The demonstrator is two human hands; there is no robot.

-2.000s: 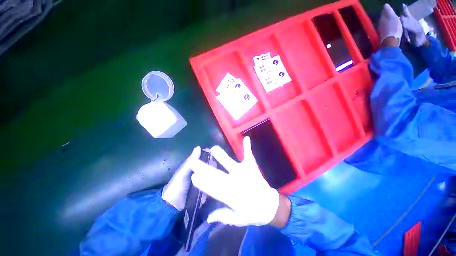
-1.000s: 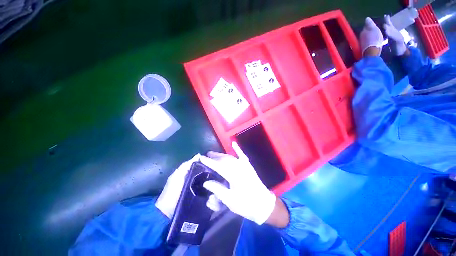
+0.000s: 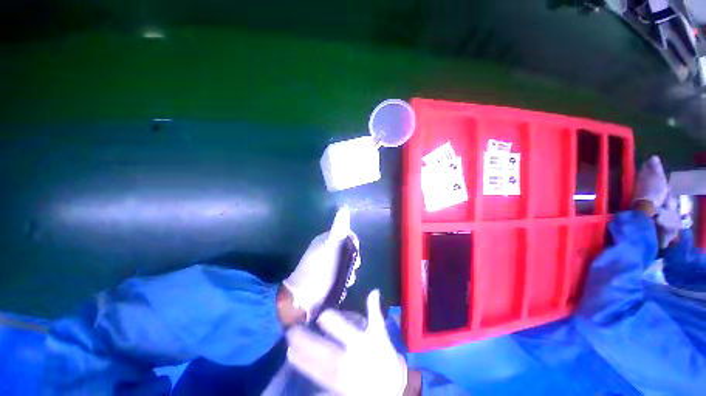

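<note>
A dark smartphone [image 3: 346, 271] is in my white-gloved left hand [image 3: 316, 267], seen nearly edge-on, with my thumb up along it. Left fingertips show at its far side. My right hand [image 3: 352, 357], also in a white glove, is just below the phone, blurred, with its fingers apart and nothing seen in it. The red compartment tray [image 3: 414, 290] lies to the right. A dark phone [image 3: 449, 282] lies in its near left pocket.
A white dispenser bottle [image 3: 351, 163] with a round translucent lid [image 3: 392, 123] stands left of the tray. Label sheets [image 3: 443, 182] lie in two far pockets; dark phones [image 3: 587, 166] fill others. A neighbour's gloved hands [image 3: 652, 186] and blue sleeves are at the right.
The view has turned, so the tray appears straighter and farther right. The phone has gone from showing its back to edge-on. My right hand has come off it and moved lower.
</note>
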